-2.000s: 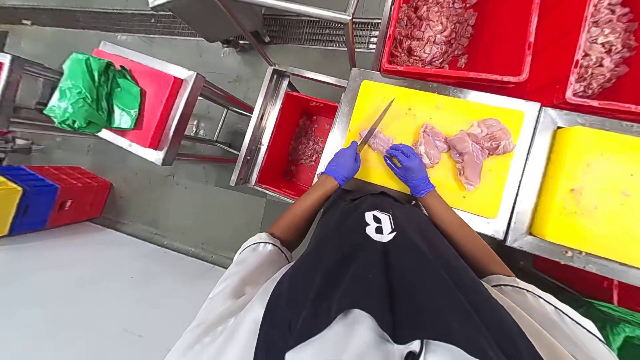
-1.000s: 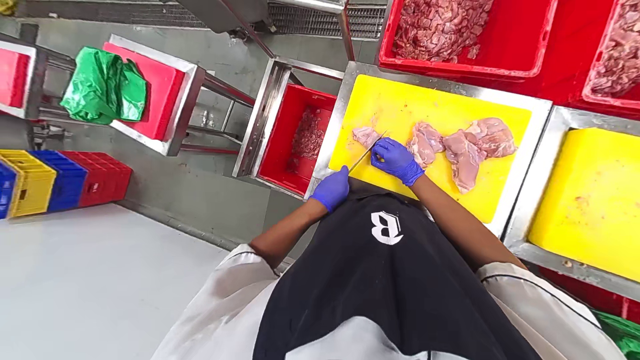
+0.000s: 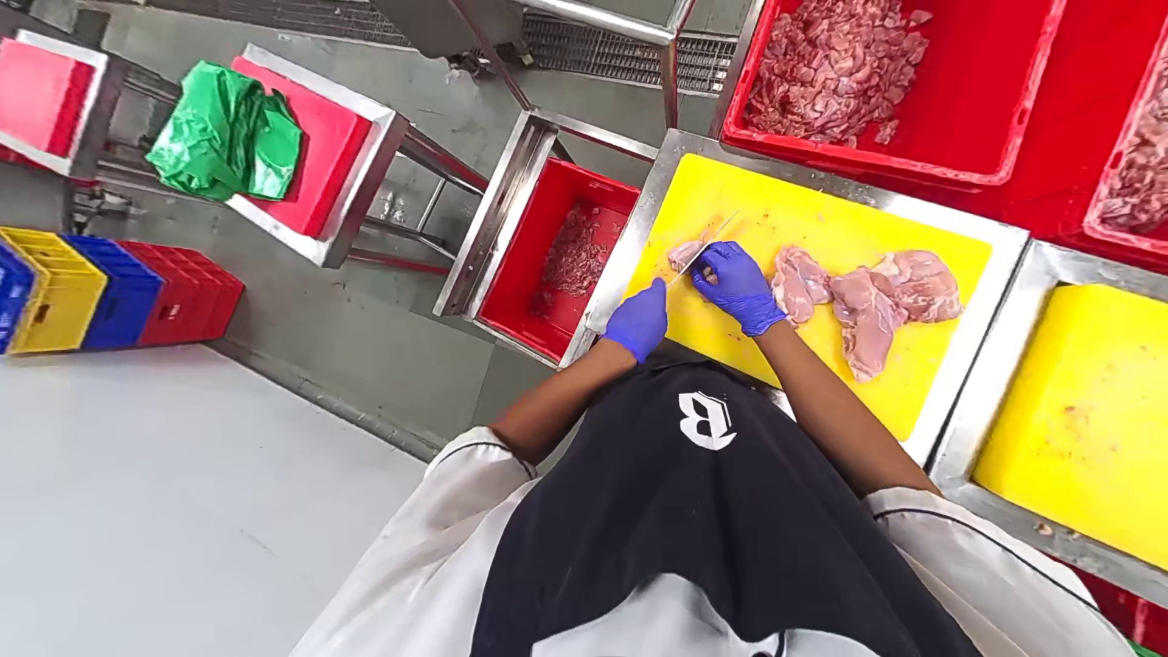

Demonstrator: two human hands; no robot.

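My left hand [image 3: 638, 321], in a blue glove, is shut around the handle of a knife. The thin blade [image 3: 716, 234] points up and right, seen nearly edge-on, across a small piece of raw meat [image 3: 683, 256] on a yellow cutting board [image 3: 803, 205]. Just right of the blade is my right hand [image 3: 733, 285], also gloved in blue, its fingers bent; whether they grip the meat is hidden. Beside its wrist lies a piece of raw meat [image 3: 799, 285], with more pieces [image 3: 865, 321] [image 3: 922, 285] farther right on the board.
A red tub [image 3: 912, 160] of cut meat stands beyond the board. Left of it is a lower red bin [image 3: 511, 301] with meat scraps. Another yellow board [image 3: 1086, 411] lies at right. Farther left are a green plastic bag [image 3: 224, 137] on a red board and coloured crates [image 3: 109, 292].
Two seconds ago the knife's broad side showed left of the meat; now its blade is nearly edge-on over the meat. My left hand has moved nearer my body, and my right hand closer to the meat.
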